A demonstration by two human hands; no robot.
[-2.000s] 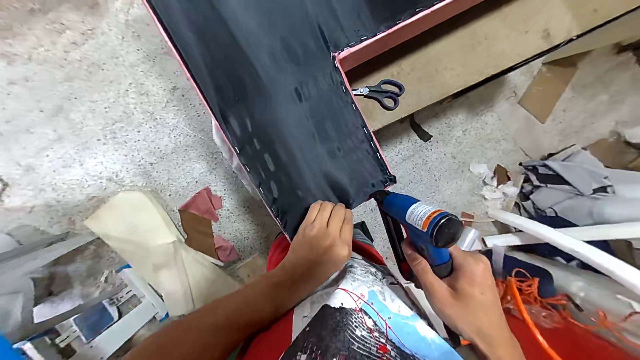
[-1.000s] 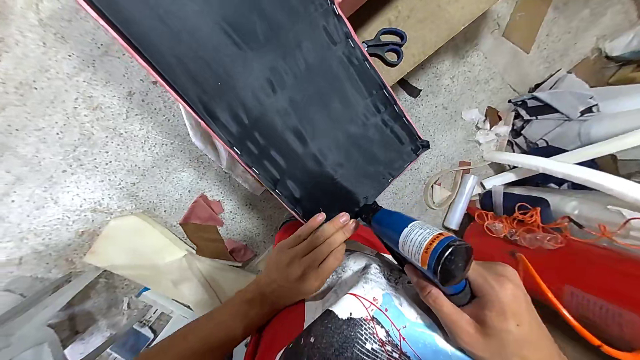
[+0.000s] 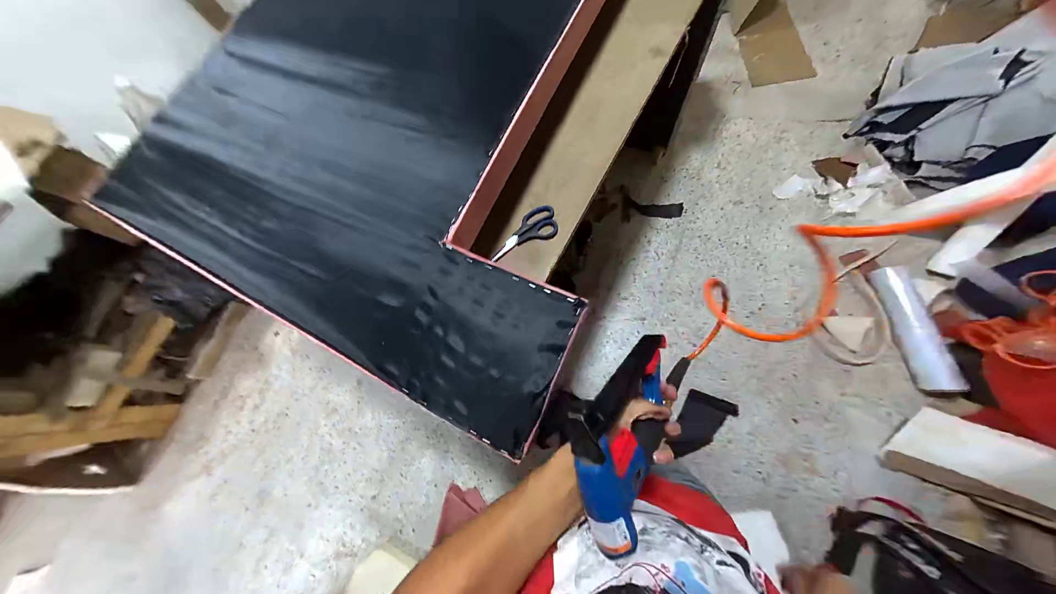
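My left hand (image 3: 652, 412) is wrapped around the handle of a blue and black pneumatic staple gun (image 3: 606, 495), close to the near end of an upholstered panel. Black fabric (image 3: 371, 239) covers this panel, with staples along its pink edges. Loose black fabric (image 3: 569, 421) hangs at that end, and a black piece (image 3: 700, 422) lies by my fingers. At the bottom edge my right hand (image 3: 813, 579) is blurred and partly cut off, apart from the gun; its fingers are not clear. Dark-handled scissors (image 3: 538, 224) rest on a tan board (image 3: 619, 91) beside the panel.
A coiled orange air hose (image 3: 763, 337) runs right from the gun. Grey cloth (image 3: 949, 115), a clear plastic roll (image 3: 920, 330) and paper scraps lie on the speckled floor at right. Wooden pieces (image 3: 140, 363) stand at left. A black bag or cloth (image 3: 899, 553) is at lower right.
The staple gun has gone from my right hand to my left, away from the fabric edge. My right hand has moved down to the bottom edge. The view has shifted widely.
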